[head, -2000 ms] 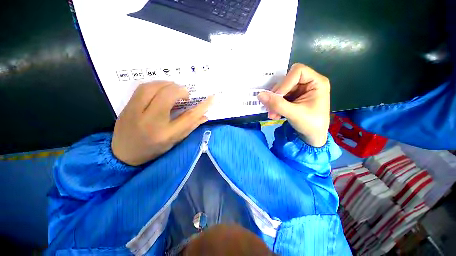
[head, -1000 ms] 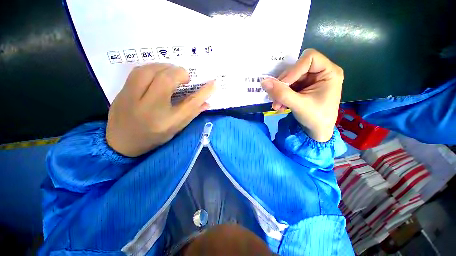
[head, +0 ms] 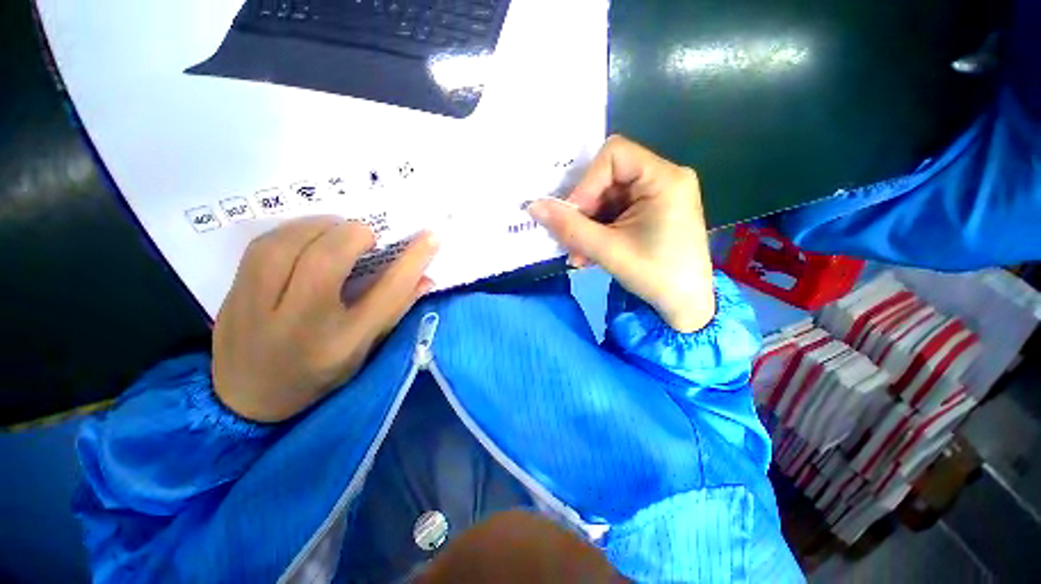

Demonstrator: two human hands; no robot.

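A white retail box point(head: 331, 143) with a dark keyboard picture lies face up at the worktop's near edge, its lower edge close to my lap. My left hand point(head: 303, 308) rests on its lower left part, thumb and fingers spread around small printed text; it grips nothing visible. My right hand point(head: 634, 234) is at the lower right edge, thumb and forefinger pinching the end of a small white barcode label point(head: 556, 203). Black bars show on the box beside the fingertips. Whether the label touches the box is hard to tell.
The dark green glossy worktop point(head: 776, 126) extends on both sides of the box. Another person's blue sleeve point(head: 936, 217) reaches in at the right. Below it are a red plastic stool point(head: 793, 268) and stacks of red-and-white items point(head: 868, 376) on the floor.
The box and both hands have shifted left in view, and more of the keyboard picture shows than one second ago. The right hand keeps its pinch at the lower right edge.
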